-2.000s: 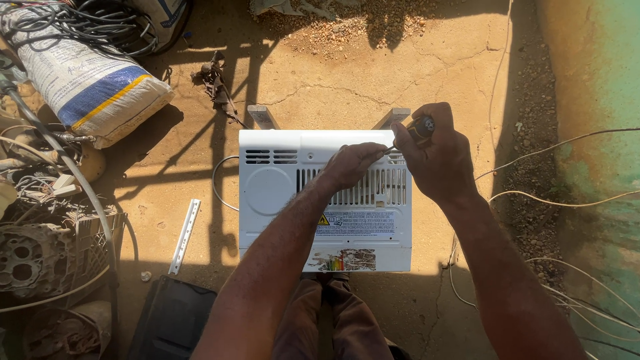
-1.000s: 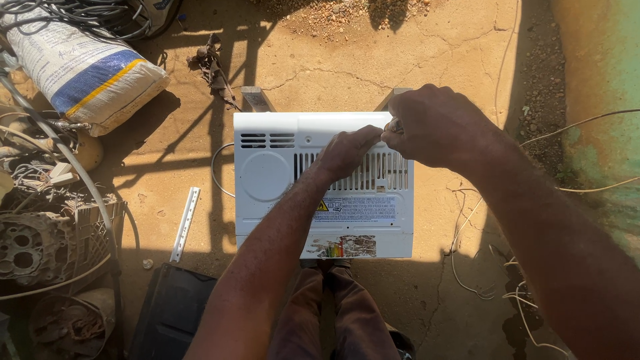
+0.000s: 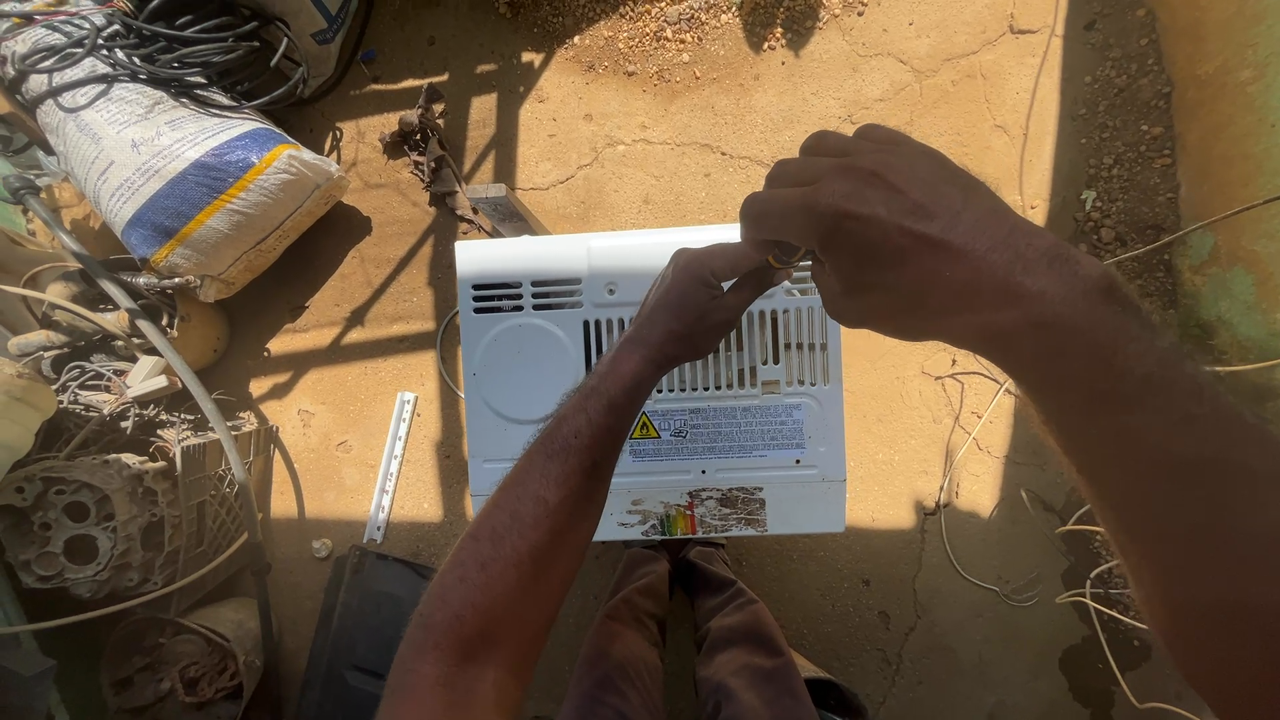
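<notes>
A white metal appliance casing (image 3: 530,450) with vent slots, a flammable-warning label (image 3: 717,430) and a torn energy sticker (image 3: 690,511) stands in front of my legs. At its far right corner my right hand (image 3: 860,220) is closed around a screwdriver (image 3: 787,254); only a dark and yellow bit of the handle shows below the fingers. My left hand (image 3: 695,305) lies over the vent slots, its thumb and fingertips close together at the tool's lower part. The screwdriver's tip is hidden behind the fingers.
Left are a woven sack (image 3: 230,200) with black cables (image 3: 150,55) on it, a metal engine part (image 3: 90,525) and a plastic crate (image 3: 225,480). A white slotted strip (image 3: 391,468) lies near a black case (image 3: 365,630). Loose wires (image 3: 960,480) trail at right, beside a wall (image 3: 1225,250).
My right hand has turned over the screwdriver; the handle's end showed two seconds ago and is now covered. My left hand stays by the far right corner of the casing.
</notes>
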